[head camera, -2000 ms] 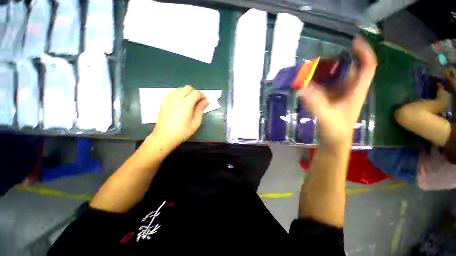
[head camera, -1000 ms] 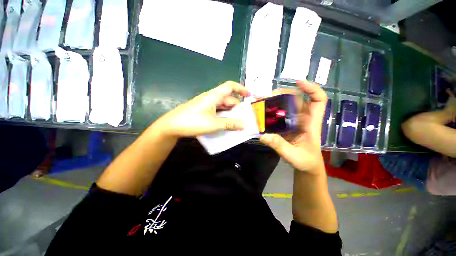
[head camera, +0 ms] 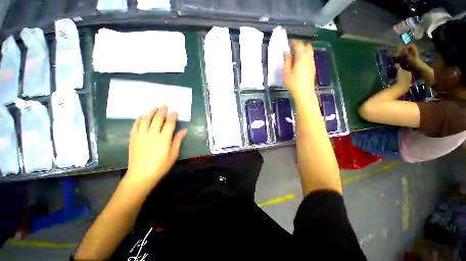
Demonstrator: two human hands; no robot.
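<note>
My left hand (head camera: 152, 145) lies with its fingers slightly spread and the fingertips on a flat white sleeve (head camera: 148, 99) on the green bench. My right hand (head camera: 301, 76) is over the far row of the clear blister tray (head camera: 278, 146), fingers bent downward beside a white wrapped phone (head camera: 277, 56); whether it grips anything is hidden. Other wrapped phones (head camera: 251, 58) fill pockets at the tray's left side. Dark purple phones (head camera: 256, 121) lie in the near row, and another purple phone (head camera: 322, 67) is in the far row at right.
A stack of empty white sleeves (head camera: 139, 51) lies beyond the flat sleeve. A tray of bluish-white wrapped phones (head camera: 36, 135) is at left. Another person (head camera: 393, 109) works with purple phones at the right. A raised dark ledge (head camera: 204, 15) runs along the far side.
The phone and sleeve held between my hands are no longer there. A third wrapped phone stands in the far row. My left hand moved back to a sleeve, my right to the tray.
</note>
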